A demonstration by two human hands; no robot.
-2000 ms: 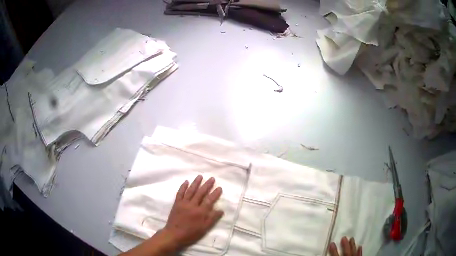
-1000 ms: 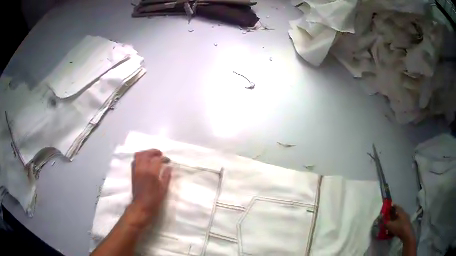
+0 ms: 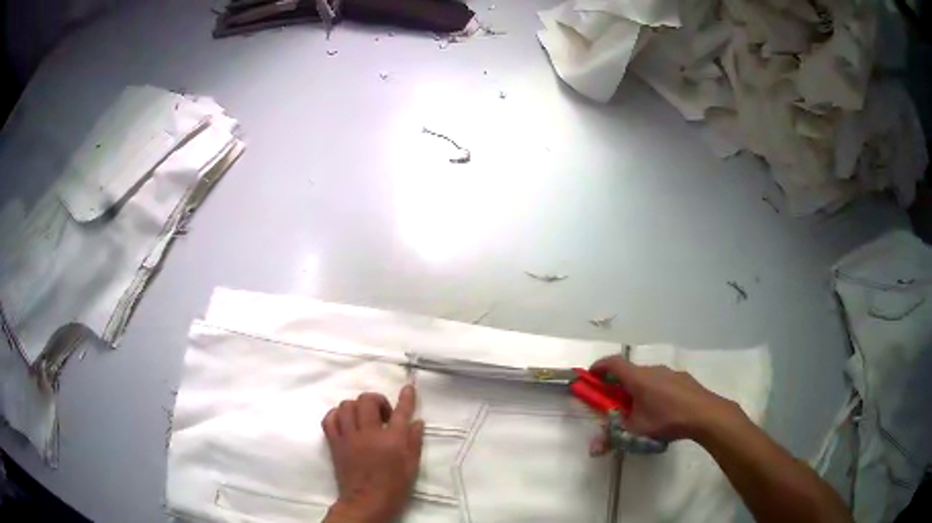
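An off-white garment panel (image 3: 276, 419) lies flat in front of me, with dark stitch lines and a five-sided patch pocket (image 3: 531, 465) right of its middle. My right hand (image 3: 654, 403) holds the red-handled shears (image 3: 491, 370) above the pocket. The blades point left and their tips are at the corner where two stitch lines meet. My left hand (image 3: 376, 455) rests on the panel just below the tips, index finger pointing up at them, holding nothing.
A panel stack (image 3: 133, 215) lies at the left, a crumpled cloth heap (image 3: 797, 92) at the far right, and more white pieces (image 3: 889, 358) at the right edge. A tied dark bundle (image 3: 399, 12) is at the top. Thread bits (image 3: 547, 277) lie on the pale table (image 3: 327, 204).
My right hand has picked up the shears from the table at the right and brought them left over the panel. My left hand has moved right, to the stitched corner. The view has shifted.
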